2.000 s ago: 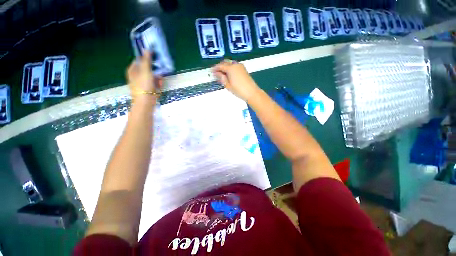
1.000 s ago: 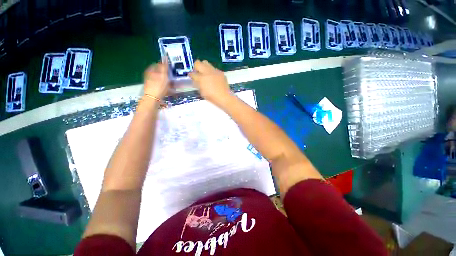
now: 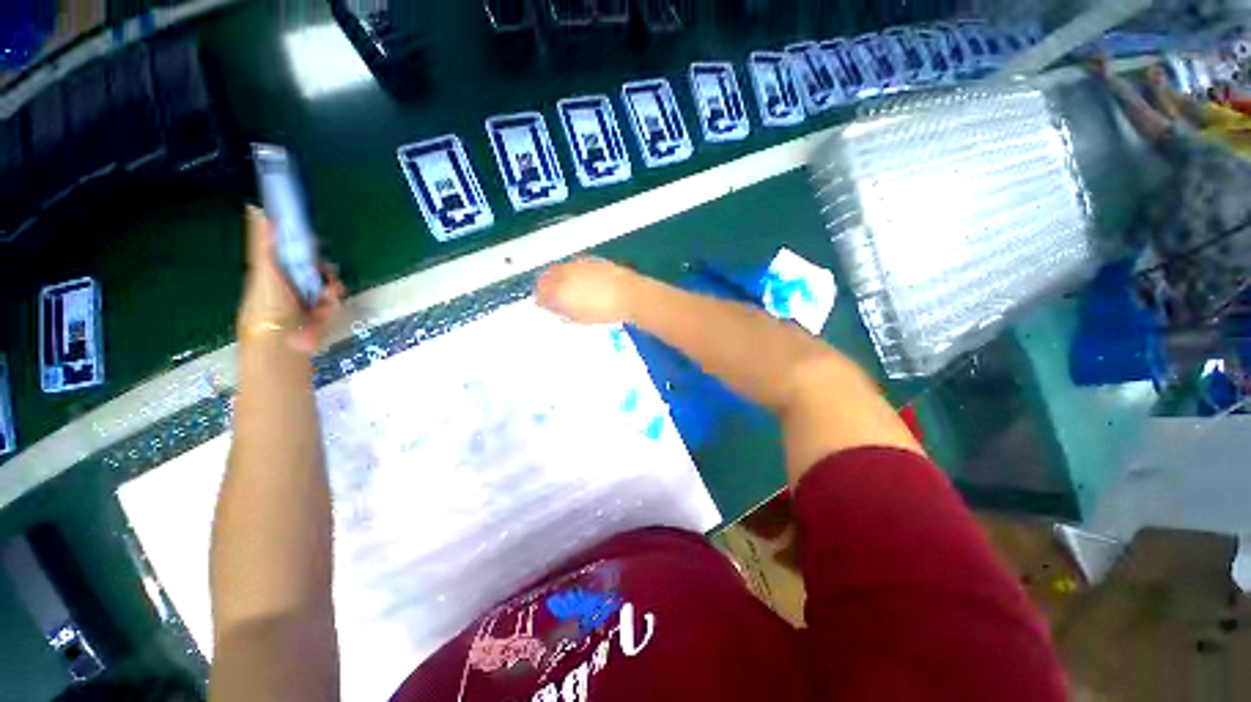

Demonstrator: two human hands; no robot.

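Note:
My left hand [image 3: 286,305] is raised over the dark green belt at the left and holds a framed panel [image 3: 286,220], seen tilted nearly edge-on. My right hand [image 3: 587,291] is over the far edge of the white sheet [image 3: 467,439], with its fingers curled. Its fingertips are too blurred to tell whether they hold anything small. Other framed panels lie in a row on the belt, the nearest of them [image 3: 446,187] between my hands. Another panel [image 3: 72,333] lies at the far left.
Bubble wrap [image 3: 398,337] shows along the sheet's far edge. Blue film scraps [image 3: 707,398] and a white scrap [image 3: 800,291] lie to the right, then a stack of clear trays [image 3: 960,206]. A dark housing [image 3: 55,603] lies at lower left. Dark casings [image 3: 124,117] stand beyond the belt.
The view has swung right. The panel that was between my hands now lies at the near end of the row. My left hand has moved left and taken another panel; my right hand has drawn back.

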